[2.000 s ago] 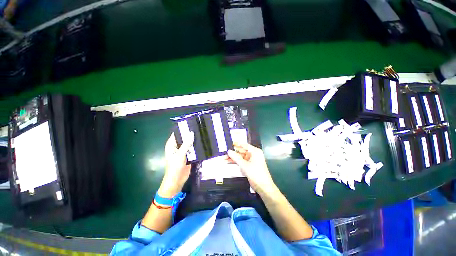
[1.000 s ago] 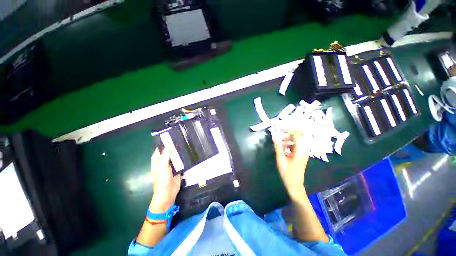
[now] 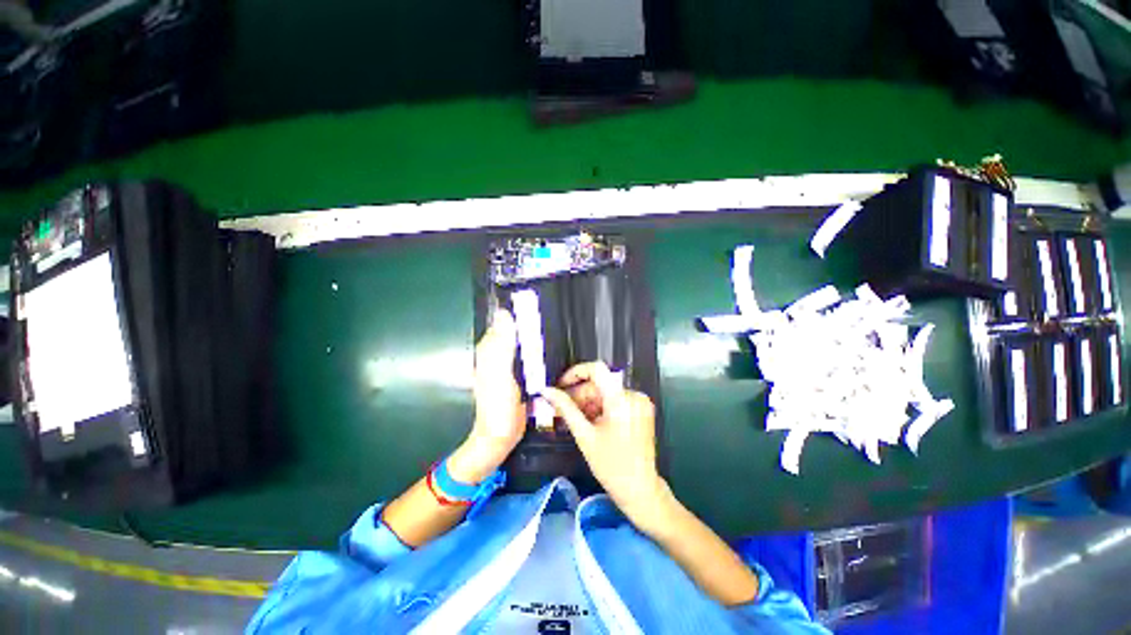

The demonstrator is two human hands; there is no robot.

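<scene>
A black twin-cell battery pack (image 3: pixel 573 325) lies over the open tablet housing (image 3: pixel 641 372), whose circuit board (image 3: pixel 546 257) shows at the far end. One long white strip (image 3: pixel 530 337) shows along the pack's left cell; the right cell looks dark. My left hand (image 3: pixel 499 395) holds the pack's left edge. My right hand (image 3: pixel 616 434) is at the near end, thumb and finger pinched on the strip's lower end. My hands hide the pack's near edge, and whether it touches the housing is unclear.
Right of the work lie a pile of white liners (image 3: pixel 843 372), a battery stack (image 3: pixel 936 236) and a battery tray (image 3: pixel 1048 428). A tall housing stack (image 3: pixel 186 360) stands left. A blue bin (image 3: pixel 967 564) is below the bench. Beyond the white rail (image 3: pixel 409 221), the green conveyor (image 3: pixel 372 155) carries housings.
My right hand has come back from the liner pile to the battery pack. The pack, tilted earlier, now lies nearly square over the housing, with fewer white areas showing. The camera view has swung back.
</scene>
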